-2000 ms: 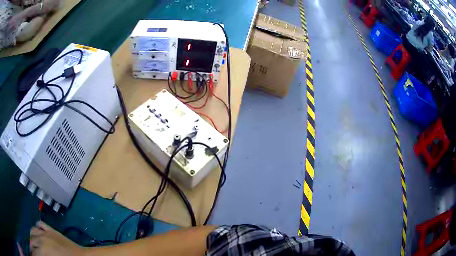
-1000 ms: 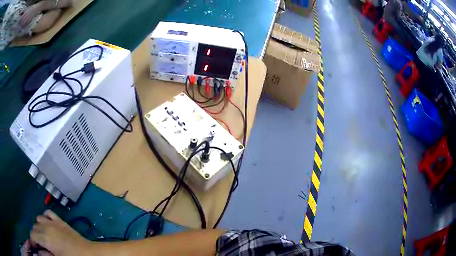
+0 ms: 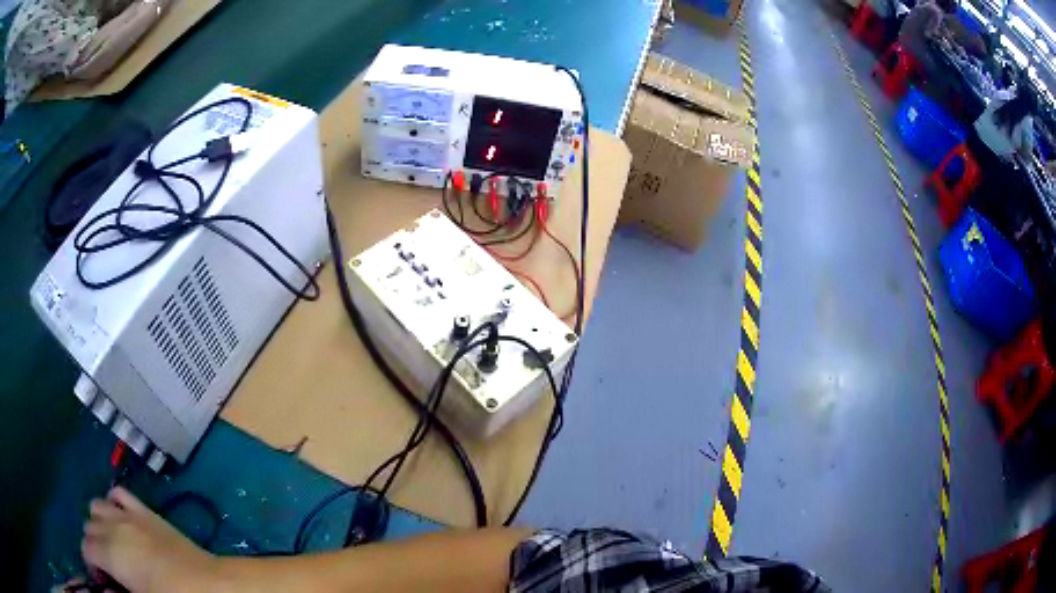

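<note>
My right hand (image 3: pixel 137 542) is at the lower left, its fingers curled; whatever it may hold is hidden. A small skin-toned sliver at the bottom left edge may be my left hand, too cut off to tell. The large white power supply (image 3: pixel 185 278) stands just beyond, with a red plug (image 3: pixel 118 453) at its front knobs and a coiled black cable (image 3: pixel 145 226) on top. The cream test box (image 3: pixel 463 304) has black cables plugged into its top. Black cables (image 3: pixel 368 515) lie on the green mat near my forearm.
The small power supply (image 3: pixel 463 122) shows red digits, with red and black leads in front. Brown cardboard (image 3: pixel 301 405) lies under the equipment. Dark headphones (image 3: pixel 87 191) lie behind the large supply. Another person's arm (image 3: pixel 122 29) rests at the top left. A carton (image 3: pixel 683 162) stands beside the bench.
The view has shifted, so the equipment appears further right. My right hand stays near the front of the large supply, fingers still curled. The sliver at the bottom edge shows less.
</note>
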